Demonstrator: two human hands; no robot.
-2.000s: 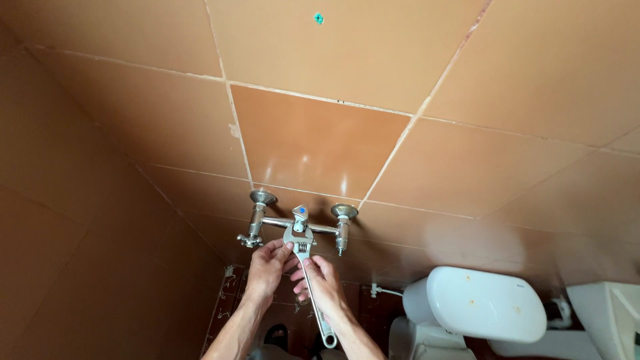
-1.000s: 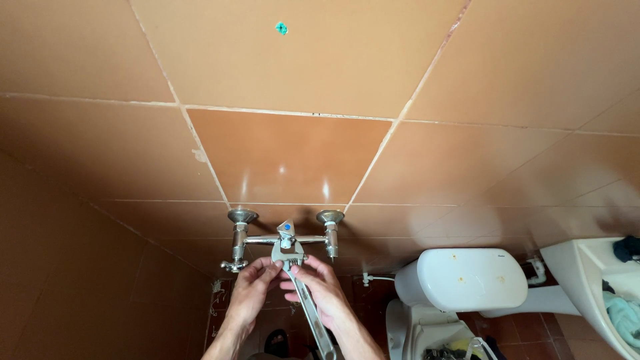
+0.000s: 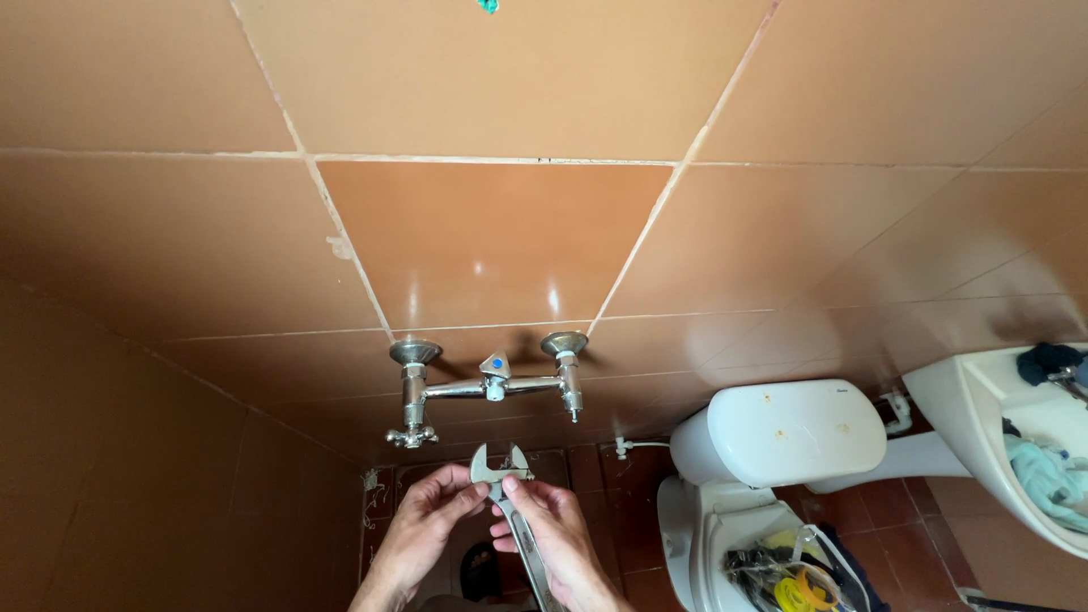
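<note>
An adjustable wrench (image 3: 524,544) is held in both hands below a chrome wall-mounted mixer tap (image 3: 459,389), its open jaws pointing up and apart from the tap. My left hand (image 3: 432,527) pinches the wrench head from the left with thumb and fingers. My right hand (image 3: 552,531) has its thumb at the head by the adjusting part, with the handle running down along the palm. The tap has a blue-marked knob (image 3: 496,365) in the middle and a cross handle (image 3: 412,437) at lower left; a bare stem (image 3: 575,413) shows at the right end.
A white toilet (image 3: 795,433) stands at lower right, with a bag of items (image 3: 786,578) on its lid. Beside it, a white washbasin (image 3: 960,382) holds light blue cloth (image 3: 1050,480). A small valve (image 3: 623,447) sits low on the tiled wall (image 3: 501,229).
Both hands and the wrench have moved down from the tap's middle, where the jaws were by the blue-marked knob. The wrench is now apart from the tap.
</note>
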